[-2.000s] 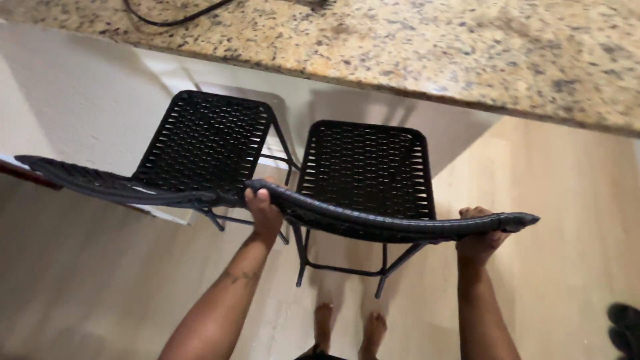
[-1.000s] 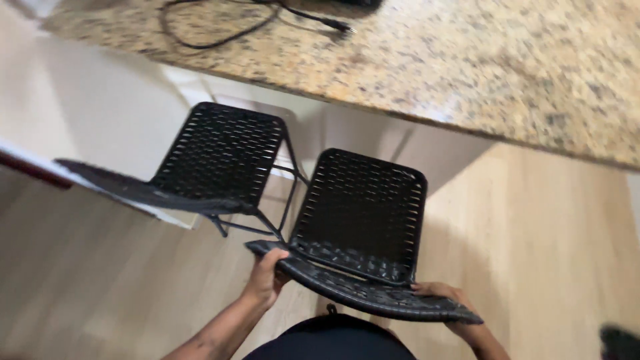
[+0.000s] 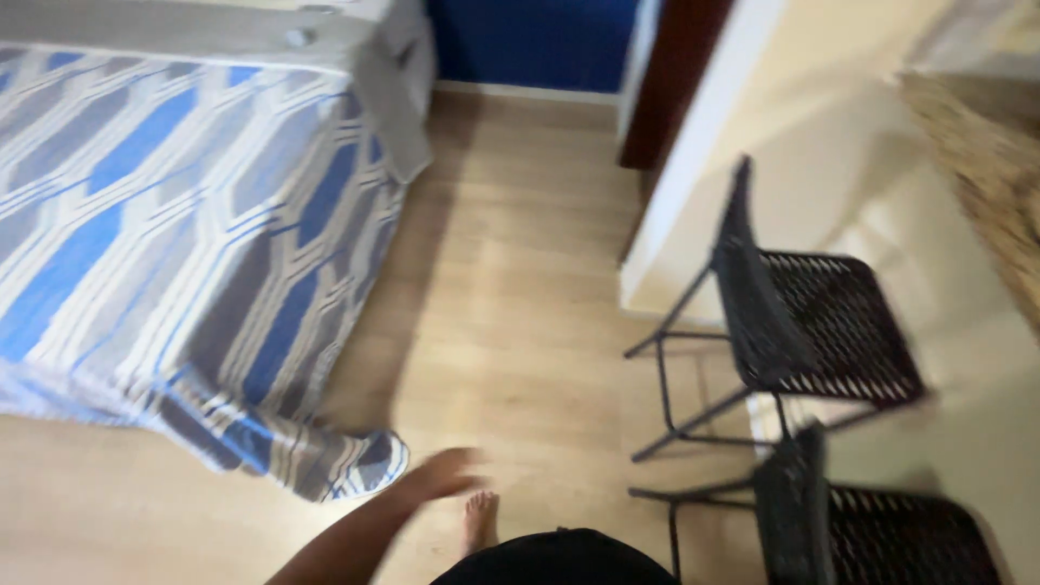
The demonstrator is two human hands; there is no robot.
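My left hand (image 3: 445,474) is blurred at the lower middle, above the floor and beside my bare foot (image 3: 480,520); I see nothing held in it. It is nearest to the hanging corner of a blue, grey and white patterned bedspread (image 3: 370,467). My right hand is out of view. On the right stand two black woven chairs with metal legs: the farther chair (image 3: 837,317) shows whole, while the nearer chair (image 3: 902,540) is cut off by the bottom edge.
The bed with its patterned cover (image 3: 171,203) fills the left side. Light wood floor (image 3: 504,309) runs between bed and chairs. A white wall edge (image 3: 691,171) and a dark door (image 3: 670,81) stand beyond. A granite counter (image 3: 991,162) borders the right.
Both hands have let go of the chair back they held a second ago. The view has swung left to the bed, and my right hand has left it.
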